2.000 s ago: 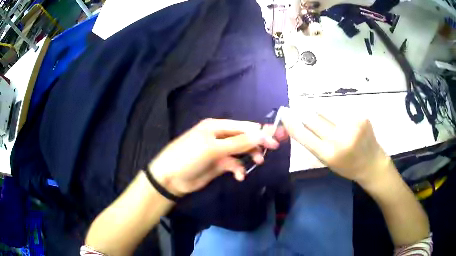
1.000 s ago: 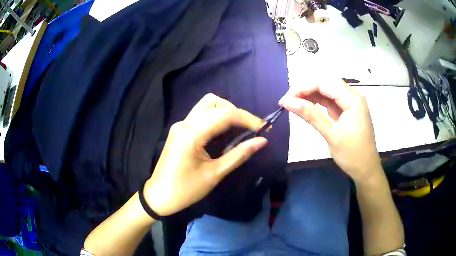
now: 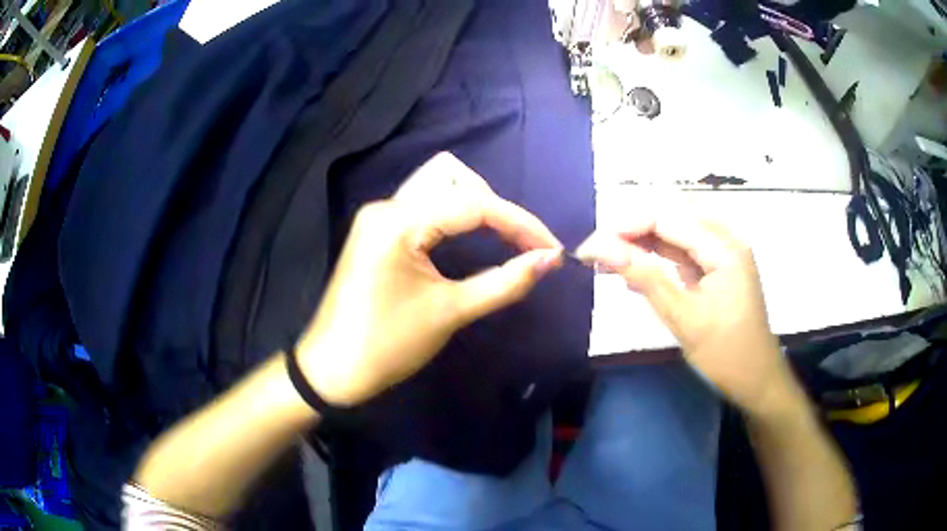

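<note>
A small dark fabric piece (image 3: 570, 255) shows between the fingertips of both hands, above the navy garment's right edge. My left hand (image 3: 415, 280) pinches it between thumb and index finger. My right hand (image 3: 696, 301) pinches its other end. Most of the piece is hidden by the fingers. The large dark navy garment (image 3: 228, 166) covers the left of the table and hangs over the lap. The presser foot (image 3: 579, 73) of the sewing machine stands at the garment's edge at the top.
Black shears (image 3: 864, 228) lie at the right beside tangled thread ends (image 3: 914, 207). Small dark fabric pieces (image 3: 777, 81) lie at the upper right. A round silver disc (image 3: 644, 102) sits on the white table (image 3: 727, 270) near the presser foot. A blue tray (image 3: 123, 73) is at the upper left.
The thin tool-like object seen between the hands earlier no longer shows. The hands moved apart, then their fingertips came close together again on the small dark piece.
</note>
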